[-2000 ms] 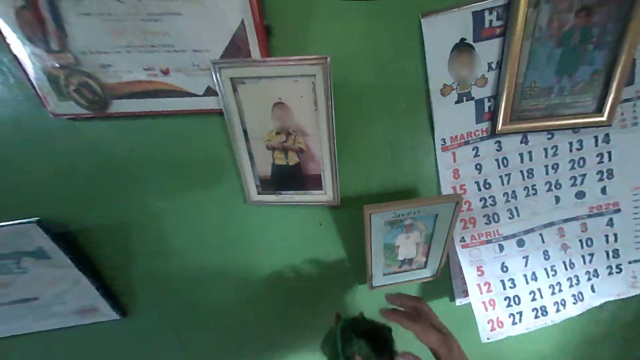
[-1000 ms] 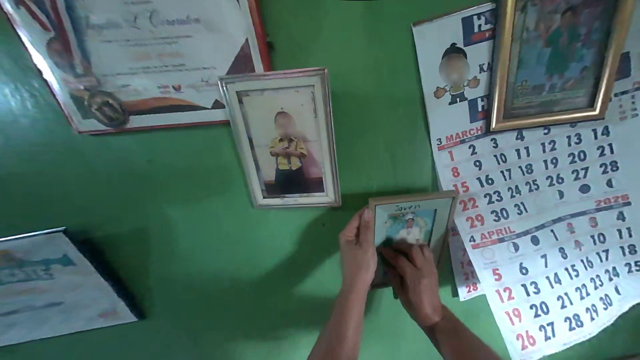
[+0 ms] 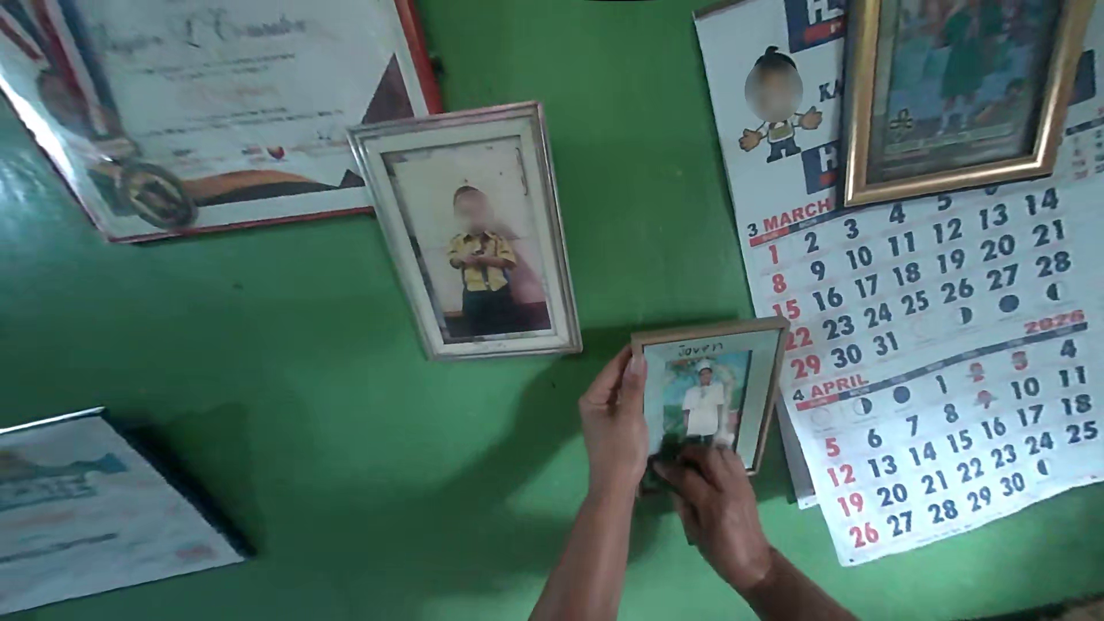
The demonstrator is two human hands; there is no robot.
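Note:
A small framed photo (image 3: 763,392) with a thin wooden-looking frame hangs on the green wall (image 3: 345,457), slightly tilted, its top border bearing handwriting. My left hand (image 3: 617,423) grips its left edge, fingers near the upper left corner. Over the lower part of the glass lies my right hand (image 3: 711,509), fingers bent around a dark, bunched thing (image 3: 668,453) that looks like a cloth, mostly hidden by the fingers. The frame's lower edge is partly covered. Up and to the left, a larger white-silver framed photo (image 3: 561,259) is on the wall.
A paper wall calendar (image 3: 931,345) hangs close on the right, partly behind a gold-framed picture (image 3: 949,185). At the upper left is a framed certificate (image 3: 259,220) with a medal (image 3: 155,195) on it. Another framed certificate (image 3: 112,569) juts in at the lower left.
Two seconds ago only one hand showed, below the small frame, beside a dark green bunched thing. Since then my left hand has taken hold of the frame's left side. My right hand has moved down its front.

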